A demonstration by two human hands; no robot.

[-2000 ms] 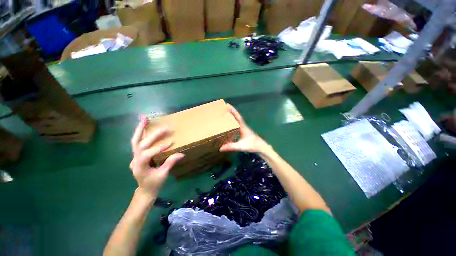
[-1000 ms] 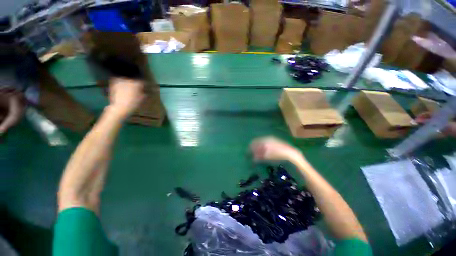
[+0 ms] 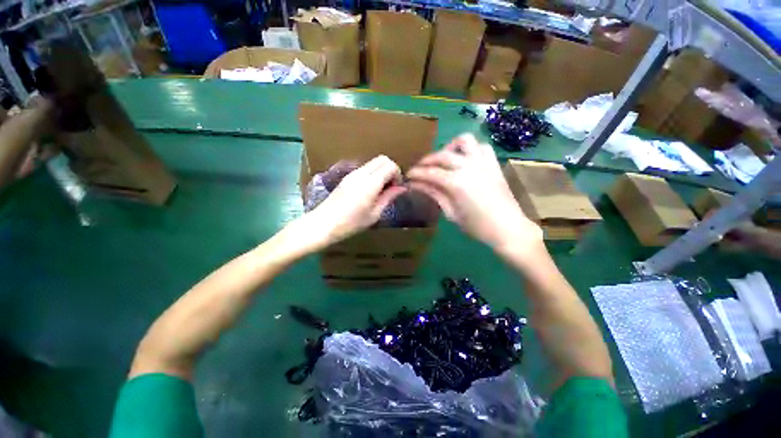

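Observation:
An open cardboard box (image 3: 370, 259) stands in front of me with its tall lid flap up at the back. A dark product under shiny wrap (image 3: 322, 183) shows inside at the left. My left hand (image 3: 370, 195) and my right hand (image 3: 467, 184) are close together over the box opening, fingers bent and pinched. What is between the fingers is too small and blurred to tell. A tangled pile of black cables (image 3: 445, 342) lies nearer to me, with a crumpled clear plastic bag (image 3: 385, 398) at its near edge.
Closed boxes (image 3: 552, 201) stand at the right by a slanted metal post (image 3: 724, 222). Bubble wrap bags (image 3: 655, 342) lie at the near right. Another open box (image 3: 120, 158) stands at the left by a co-worker's arm (image 3: 19, 141). A smaller cable heap (image 3: 516, 127) lies across the bench.
An open box with a wrapped product now stands in front of me. My hands, apart a second ago, have come together over it. The closed box held two seconds ago is out of my hands.

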